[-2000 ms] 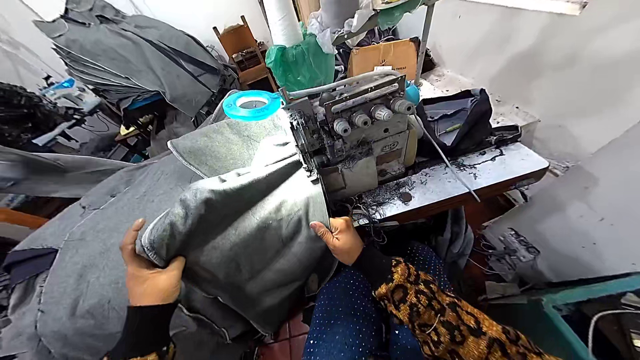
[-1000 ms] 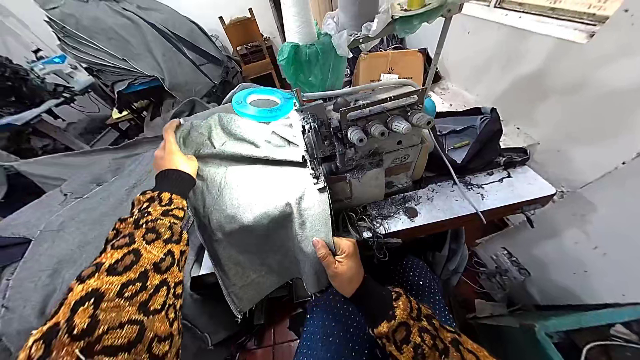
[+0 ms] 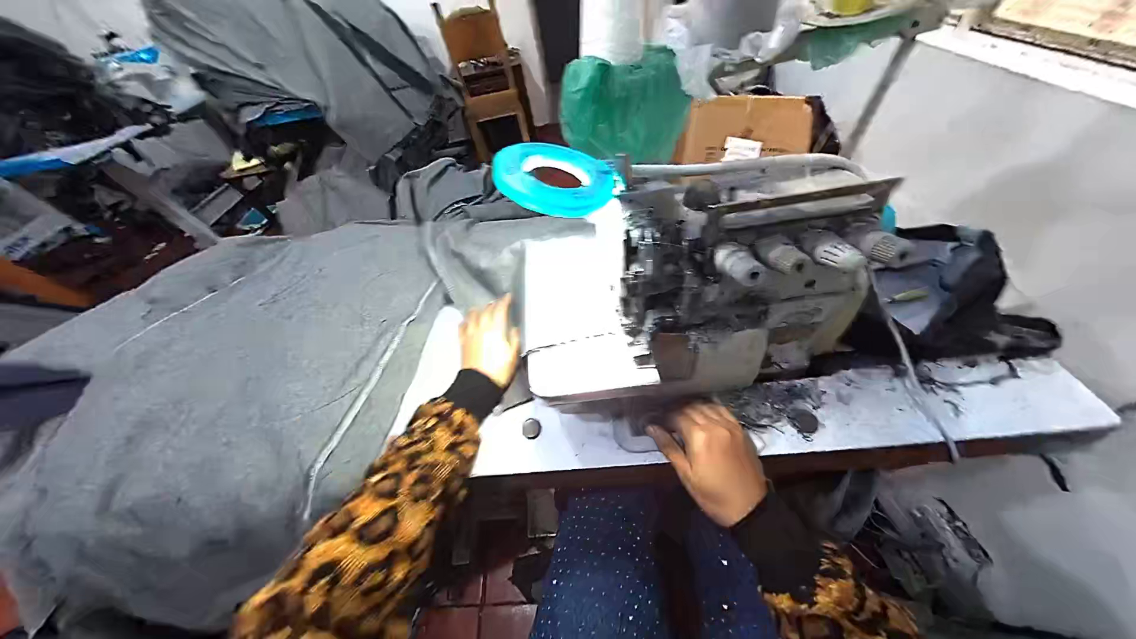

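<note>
An overlock sewing machine (image 3: 745,284) stands on a white table, its bright plate lit by a lamp with a blue ring (image 3: 557,180). My left hand (image 3: 490,342) is at the plate's left edge, near grey fabric behind it; whether its fingers hold any fabric is unclear. My right hand (image 3: 714,457) rests at the table's front edge below the machine, fingers bent and partly blurred, so a hold on something cannot be made out. A large grey denim cloth (image 3: 222,373) spreads over the left side, away from my right hand.
Lint and thread scraps (image 3: 781,408) lie right of my right hand. Dark fabric (image 3: 950,284) sits behind the table's right part (image 3: 1021,399). A green plastic bag (image 3: 624,106), a cardboard box (image 3: 750,129) and a wooden chair (image 3: 484,75) are farther back.
The grey piece that both hands held in front of the machine is no longer there; the plate and table front are uncovered. My left hand has come to the plate's side, my right to the table edge.
</note>
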